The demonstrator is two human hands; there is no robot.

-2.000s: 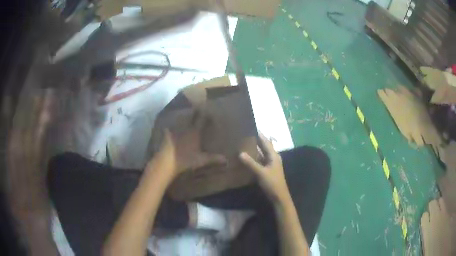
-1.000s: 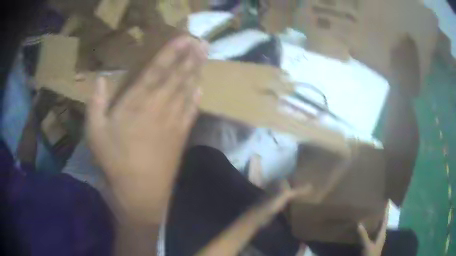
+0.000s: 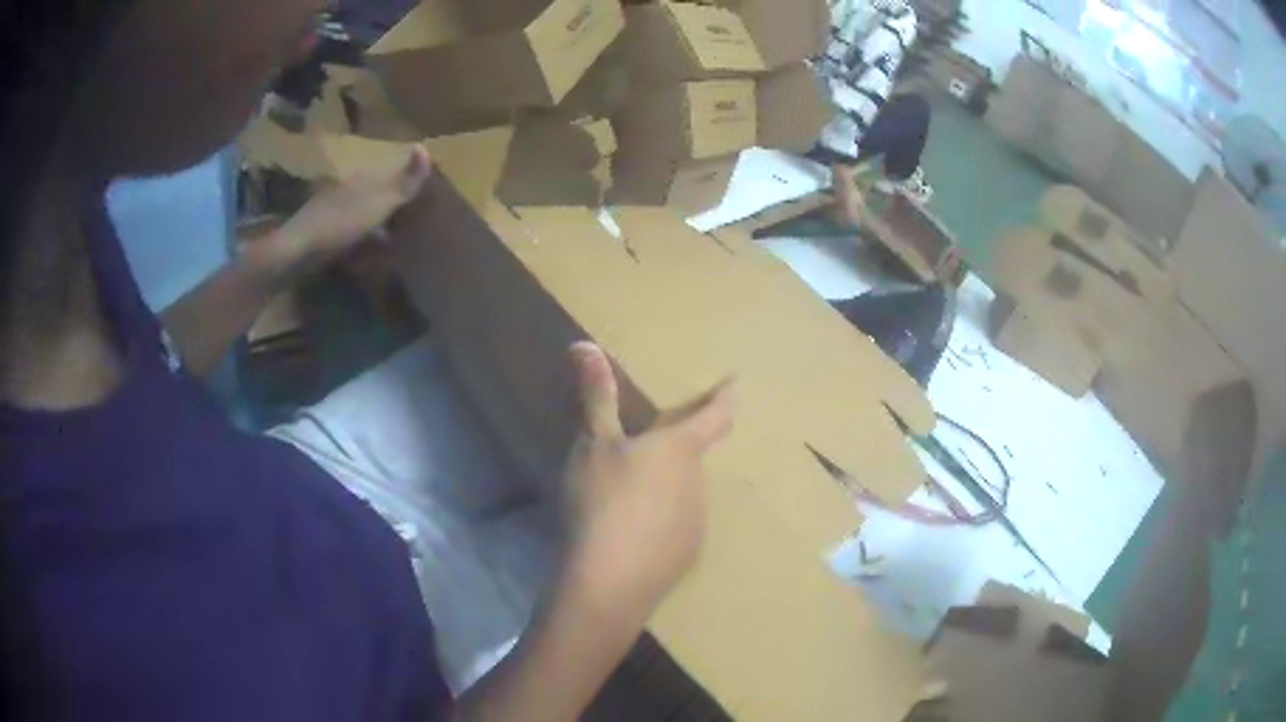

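Neither of my hands shows. A part-folded box (image 3: 1015, 652) is cut off by the bottom edge at right, with dark slots between its flaps. A brown lid panel (image 3: 1192, 557) rises blurred beside it. Directly in front, a neighbour in a dark purple top holds a large box blank (image 3: 677, 303), partly bent up along its near side, with one hand (image 3: 635, 494) near the middle and the other hand (image 3: 339, 219) at the far left corner.
Printed boxes (image 3: 712, 120) are piled at the back. A red and green loop (image 3: 973, 487) lies on the white sheet (image 3: 1079, 480). Another person in a striped top (image 3: 867, 71) sits behind, near a part-folded box. Large flat cardboard pieces (image 3: 1114, 303) are at right.
The view has swung left and up toward the neighbour. My hands, on the box two seconds ago, are out of view. The box now shows only at bottom right.
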